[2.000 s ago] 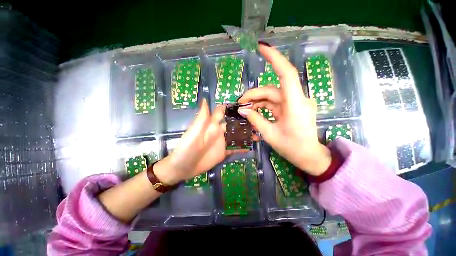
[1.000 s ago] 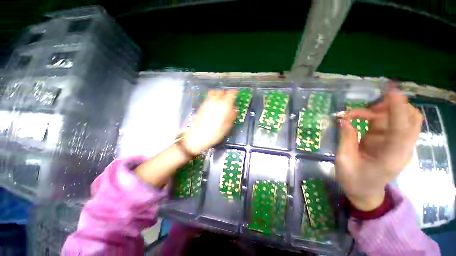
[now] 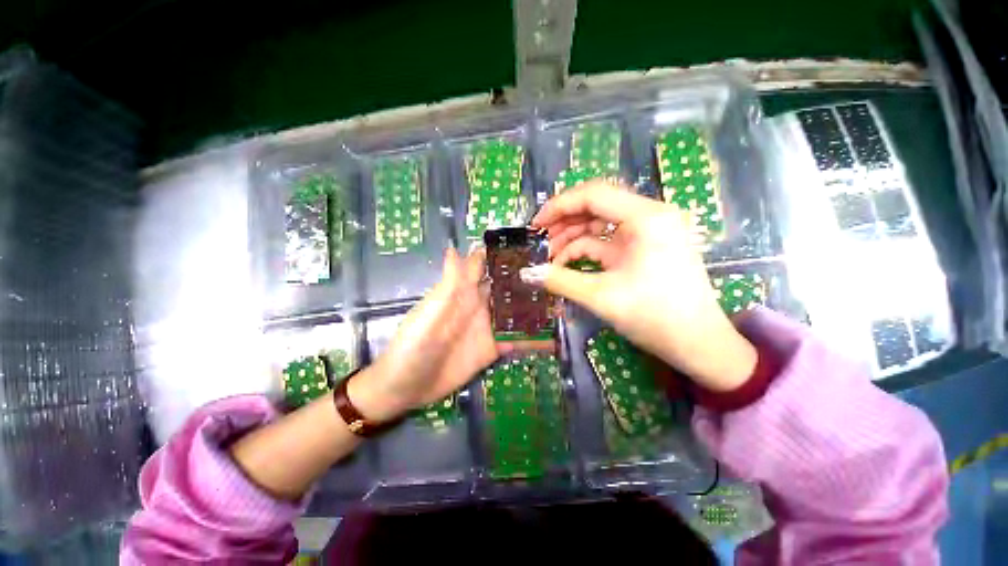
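Observation:
My left hand [image 3: 442,332] holds a dark brown-black dome sheet [image 3: 520,290] over the middle of the blister tray; a green board edge shows at its lower end. My right hand [image 3: 636,276] touches the sheet, thumb on its face and index finger at its top edge. The clear blister tray [image 3: 415,290] lies below, with green keypad boards [image 3: 494,182] in its pockets. A covered board [image 3: 308,236] with a glossy black and silver face lies in the upper left pocket. My hands hide parts of the middle pockets.
Stacked blister trays [image 3: 66,310] stand at the left. A bright white sheet [image 3: 199,276] lies beside the tray. A sheet of dome pieces [image 3: 873,221] lies to the right. A grey metal upright [image 3: 544,44] stands behind. Loose green boards [image 3: 721,511] show at the lower right.
One second ago both hands were blurred and apart over the tray; now they are together at the dark sheet. A covered board now shows in the upper left pocket. The view has shifted.

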